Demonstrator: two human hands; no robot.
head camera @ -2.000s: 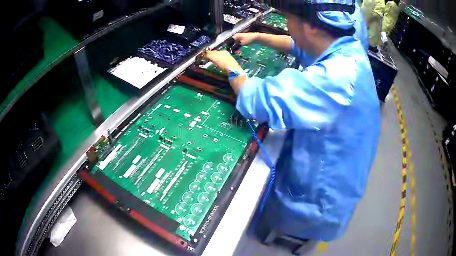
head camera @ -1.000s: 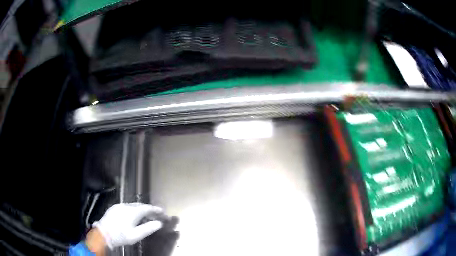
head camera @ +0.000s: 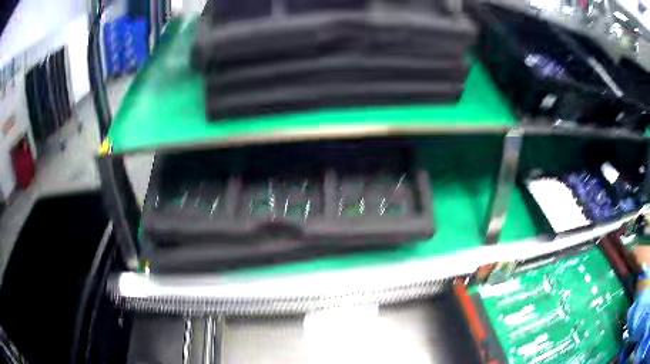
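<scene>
Neither of my hands is in the picture. Nearest in front of me is the lower shelf with a black foam component tray (head camera: 285, 231), slotted, holding several small thin parts. Below it runs the silver conveyor rail (head camera: 299, 284) with its toothed chain. A green printed circuit board (head camera: 556, 313) lies at the lower right in a black carrier with a reddish-brown side bar (head camera: 476, 320). The picture is blurred, so small details cannot be told.
More black foam trays (head camera: 335, 67) are stacked on the green upper shelf (head camera: 160, 106). A white component tray (head camera: 558, 204) and a bin of blue-purple parts (head camera: 595, 195) stand right. A blue sleeve (head camera: 638, 320) shows at the right edge. A black tote (head camera: 53, 263) stands left.
The view has swung left from the boards and the other worker, then tilted up to the shelves. The white-gloved hand seen a second ago at the lower left is out of the picture.
</scene>
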